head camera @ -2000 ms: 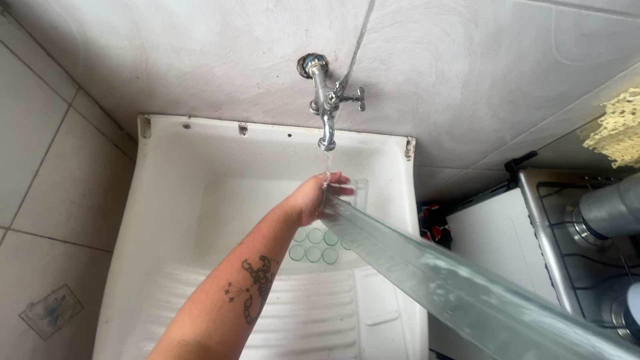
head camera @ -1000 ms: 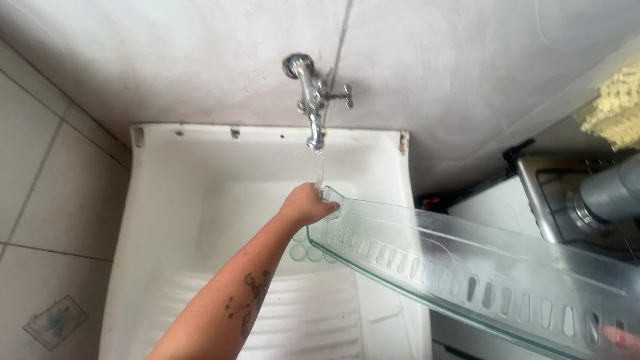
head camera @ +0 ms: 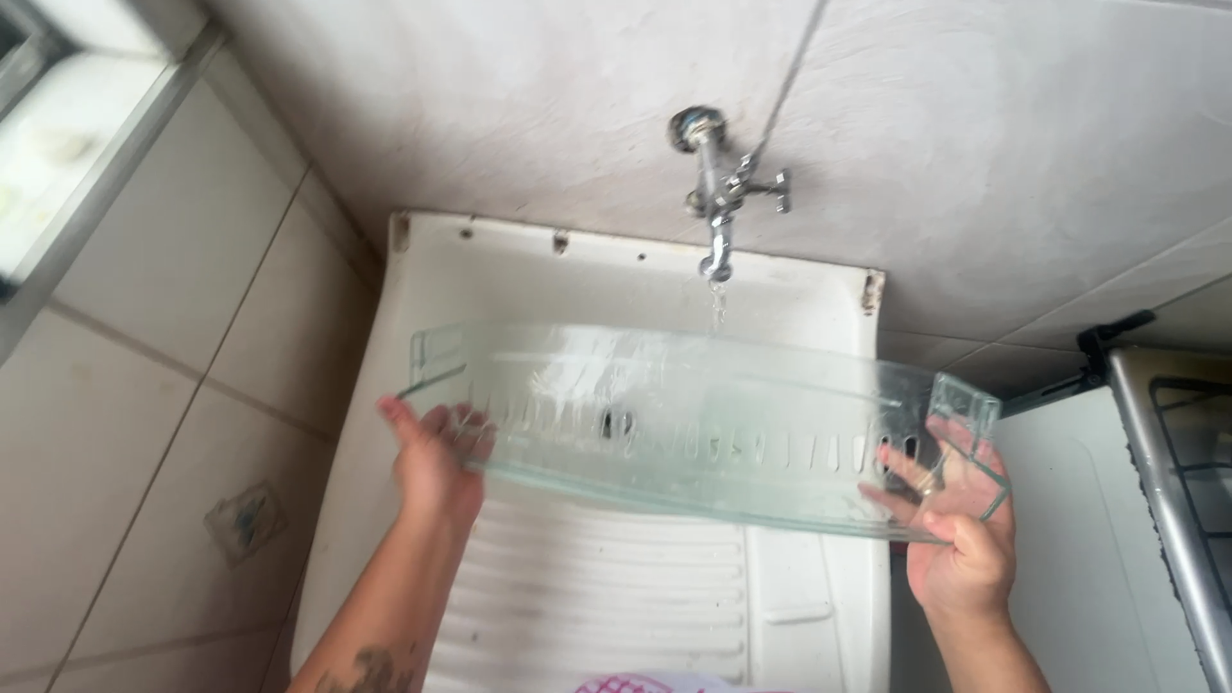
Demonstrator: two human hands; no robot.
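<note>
A long clear plastic refrigerator shelf bin (head camera: 674, 423) with slots along it spans the view level over the laundry sink (head camera: 597, 577). My left hand (head camera: 438, 448) grips its left end, thumb outside and fingers seen through the plastic. At the right end my right hand (head camera: 962, 520) supports it, the spread fingers showing through the clear wall. Water runs from the chrome faucet (head camera: 717, 212) just behind the bin's back edge; whether it lands in the bin is unclear.
The sink's ribbed washboard lies below the bin. A tiled wall (head camera: 135, 385) stands at left, with a window ledge (head camera: 96, 144) above. To the right is a stove (head camera: 1174, 462) with a metal edge. Pink-and-white fabric (head camera: 635, 683) shows at the bottom.
The bin has swung from slanting off to the right to lying across the sink. My left hand has moved left from under the faucet, and my right hand has come fully into view.
</note>
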